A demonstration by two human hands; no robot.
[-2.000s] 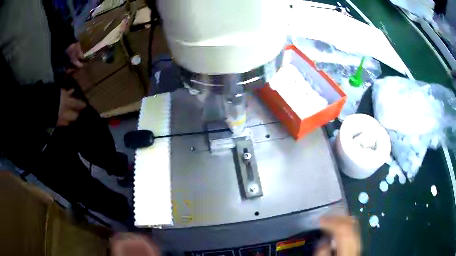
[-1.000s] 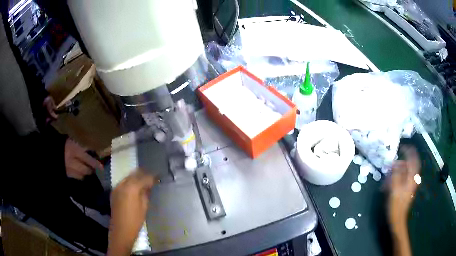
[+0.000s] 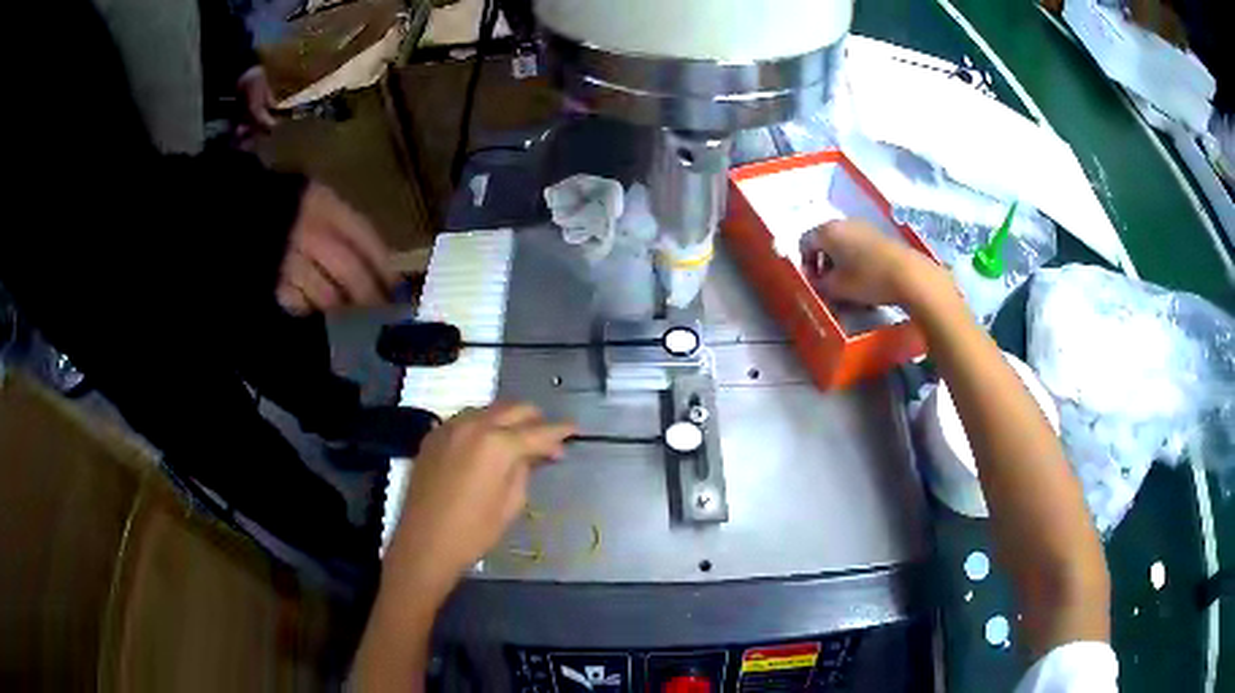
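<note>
One stemmed workpiece (image 3: 680, 341) lies with its white round head on the fixture block (image 3: 634, 358), under the press tip (image 3: 683, 271), its black handle on the ribbed strip (image 3: 467, 291). A second stemmed workpiece (image 3: 683, 437) has its head over the clamp bar (image 3: 700, 474). My left hand (image 3: 481, 474) is on that workpiece's stem beside its black handle. My right hand (image 3: 860, 264) reaches into the orange box (image 3: 826, 332); its fingertips are among the white contents, and what they hold cannot be told.
A white round tub (image 3: 964, 447), partly behind my right forearm, and a plastic bag of white pieces (image 3: 1131, 366) are at right. A green-nozzled bottle (image 3: 995, 244) stands behind. Another person's hand (image 3: 332, 257) is at left. Yellow loops (image 3: 535, 535) lie on the plate.
My right hand has moved from beside the plastic bag into the orange box. My left hand is now on a second workpiece. The first workpiece's head shows on the block. The view has shifted.
</note>
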